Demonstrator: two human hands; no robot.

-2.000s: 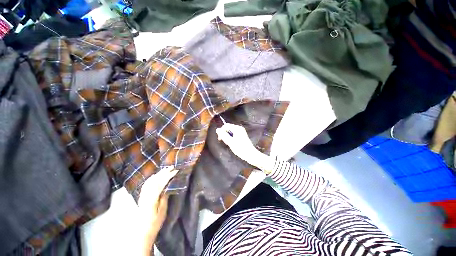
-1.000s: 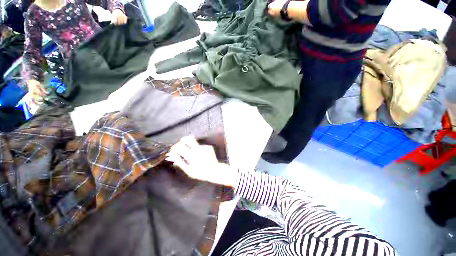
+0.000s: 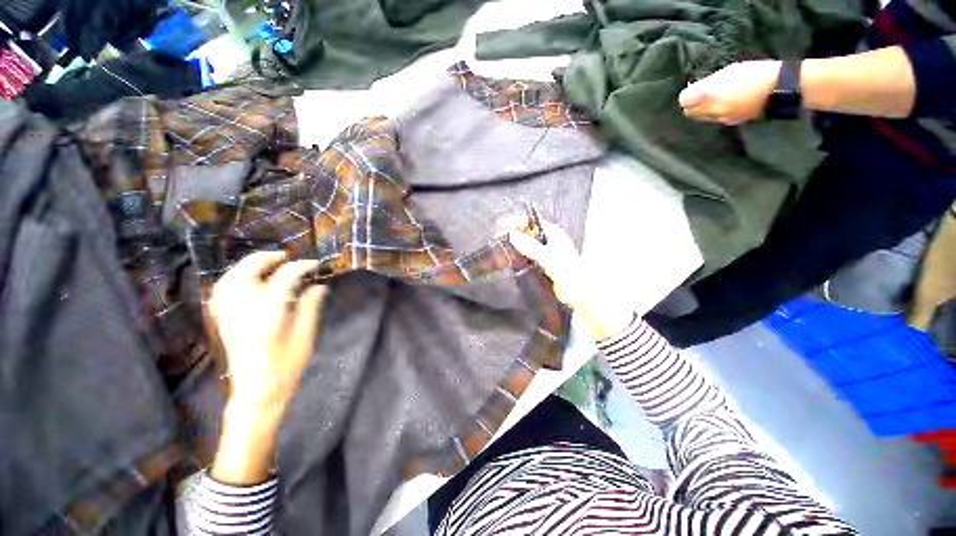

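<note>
A grey garment [image 3: 419,356] with brown-orange plaid cloth [image 3: 362,209] lies spread on the white table in front of me. My left hand [image 3: 262,314] pinches the plaid edge at the centre left. My right hand [image 3: 556,257] is at the right end of the plaid strip, with small dark snips [image 3: 534,220] showing at its fingertips. A flat grey panel [image 3: 493,178] with plaid at its top lies behind my right hand.
More grey and plaid garments [image 3: 73,314] lie at the left. A co-worker's hand [image 3: 734,92] with a black wristband rests on olive-green cloth [image 3: 671,157] at the upper right. A blue crate [image 3: 854,356] is on the floor at the right.
The view swung right, then back. My left hand, out of view one second ago, is now at the plaid edge. My right hand has moved right along the strip. The co-worker's hand is over the green cloth.
</note>
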